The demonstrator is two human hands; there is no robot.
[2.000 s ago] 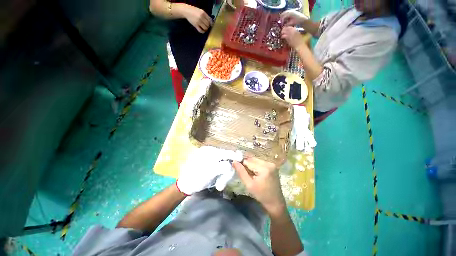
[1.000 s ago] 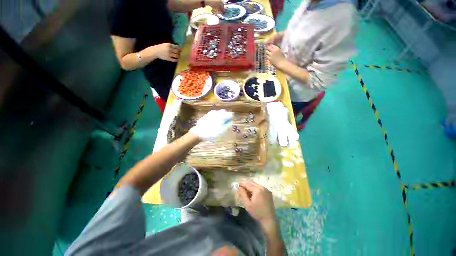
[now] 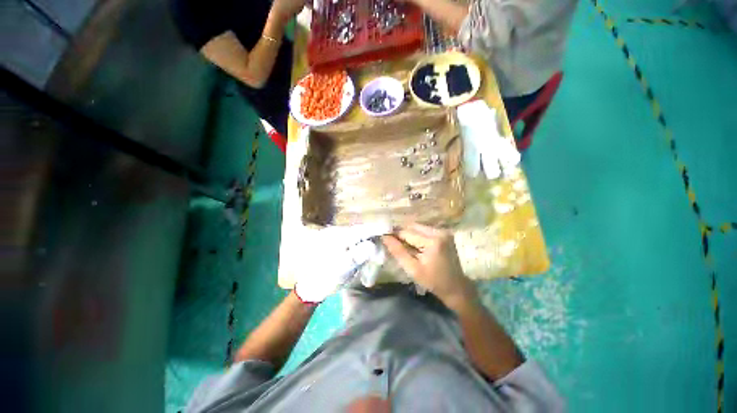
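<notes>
My left hand point(image 3: 330, 262), in a white knitted glove with a red cuff, is at the near edge of the shallow brown box point(image 3: 388, 216). My bare right hand point(image 3: 430, 256) is beside it, thumb and fingers drawn together. The fingertips of both hands meet; whatever is between them is too small and blurred to make out. Several small dark or grey pieces point(image 3: 428, 167) lie loose in the right part of the box.
Beyond the box stand a plate of orange pieces point(image 3: 325, 95), a small white-lilac bowl point(image 3: 382, 97), a cream-yellow dish point(image 3: 445, 79) and a red perforated tray point(image 3: 364, 55). White gloves point(image 3: 487, 139) lie at right. Two people's arms reach in at the far end.
My left hand has come back from over the box to meet my right hand, which has moved up to the box's near edge. The white bucket no longer shows. The view has shifted.
</notes>
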